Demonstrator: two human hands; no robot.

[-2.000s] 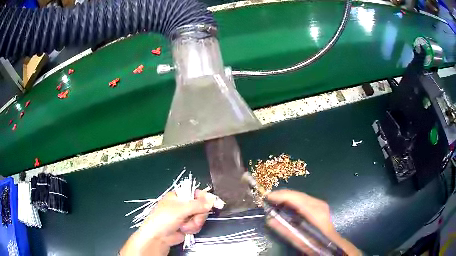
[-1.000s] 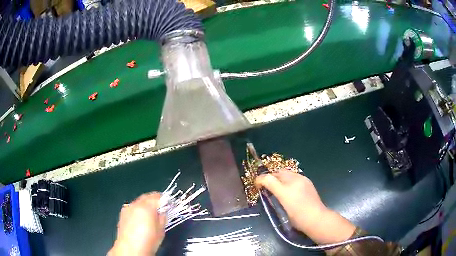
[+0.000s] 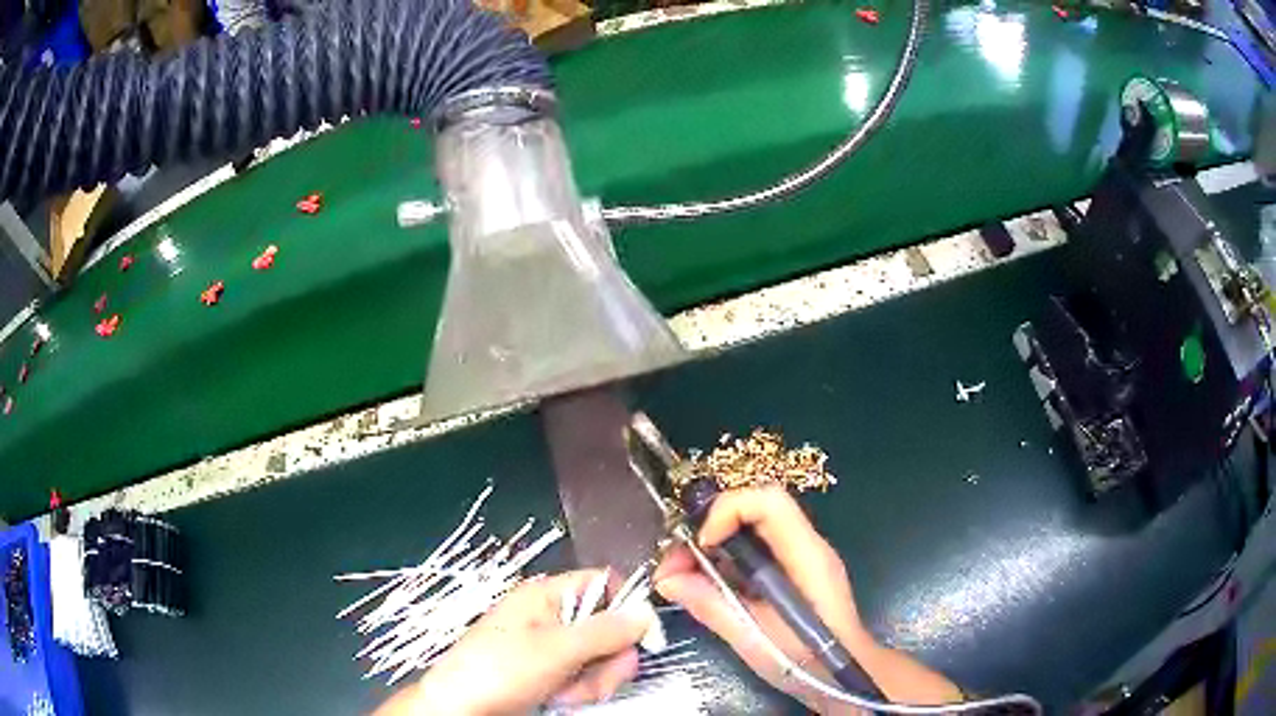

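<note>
My right hand (image 3: 763, 588) grips the black soldering iron (image 3: 791, 609), its metal tip pointing up and left over the brown-grey plate (image 3: 595, 483). A thin silvery tube runs along the iron. My left hand (image 3: 539, 650) holds white lead wires (image 3: 595, 595) at the plate's near edge, with white coverings on the fingertips. The two hands are close together; whether they touch is unclear. A loose crossed pile of white wires (image 3: 441, 595) lies left of the plate. A row of white wires (image 3: 679, 688) lies in front, partly hidden by my hands. Small gold-coloured contacts (image 3: 770, 462) are heaped right of the plate.
A clear-grey fume hood (image 3: 539, 308) on a black ribbed hose (image 3: 280, 84) hangs above the plate. Red pieces (image 3: 266, 259) lie on the green belt (image 3: 350, 308). The black feeder (image 3: 1161, 336) stands right. Bundled wires (image 3: 133, 560) and a blue bin (image 3: 21, 602) are far left.
My left hand has moved right to the plate's near edge, and a crossed wire pile now shows at left. The iron has moved left from the contacts to over the plate. The red pieces have shifted left.
</note>
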